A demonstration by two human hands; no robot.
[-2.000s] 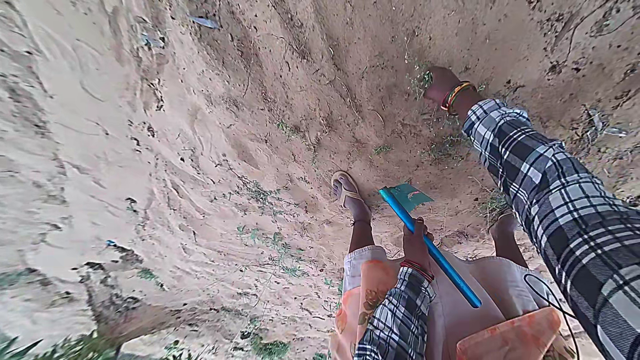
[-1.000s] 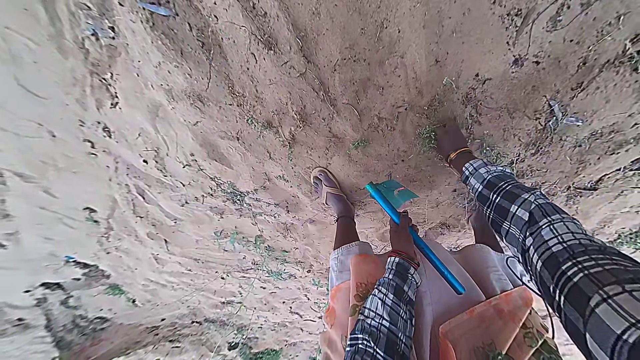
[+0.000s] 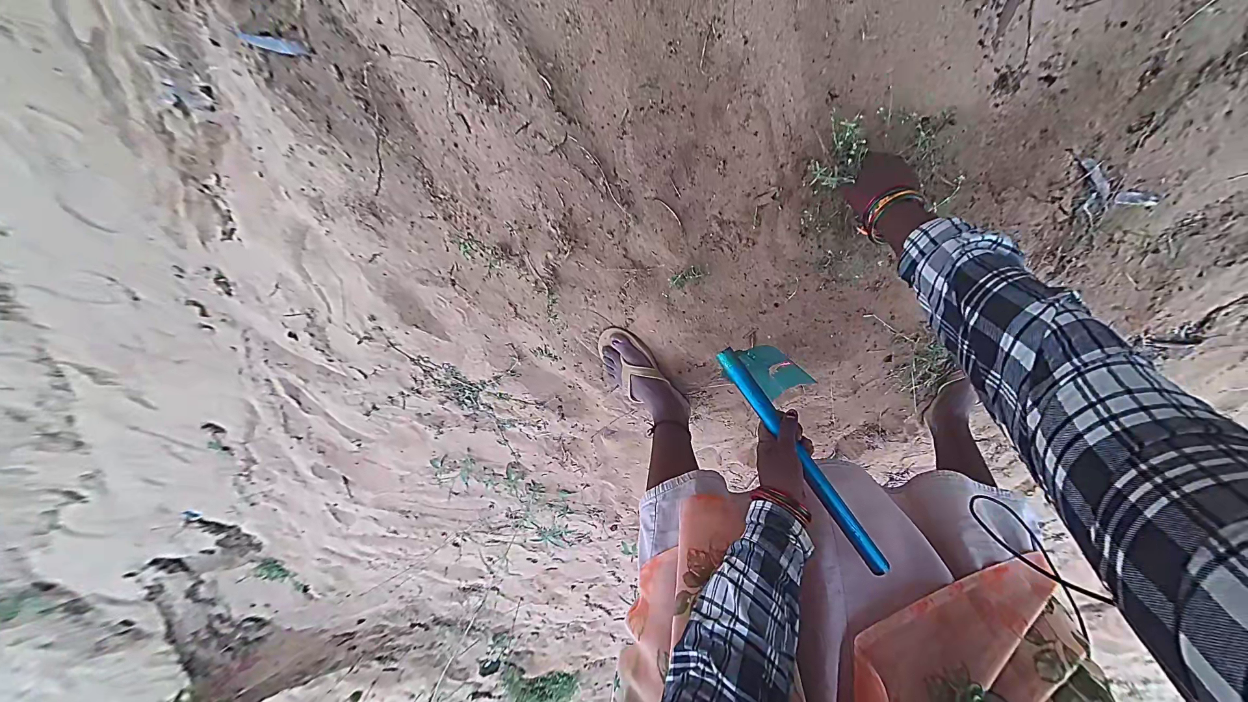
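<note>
My left hand [image 3: 782, 456] is closed around the blue handle [image 3: 846, 519] of a hoe-like tool, whose flat green-blue blade [image 3: 773, 370] sits at the handle's upper end, above the sandy ground. My right hand [image 3: 880, 187] reaches out at upper right, low over the soil, against a small green weed [image 3: 844, 148]. Its fingers are hidden behind the hand and the leaves, so whether they grip the plant is unclear. Bangles circle both wrists.
A sandaled foot [image 3: 632, 369] stands left of the blade, another foot [image 3: 948, 402] to the right. Small weeds [image 3: 468, 388] and twigs dot the sand. Pale scraps [image 3: 1111, 193] lie at right, a bluish one [image 3: 273, 44] at upper left. A thin black cord [image 3: 1033, 546] loops over my lap.
My left hand keeps its hold on the blue handle throughout. The right hand stays out low by the weeds. The view has shifted somewhat.
</note>
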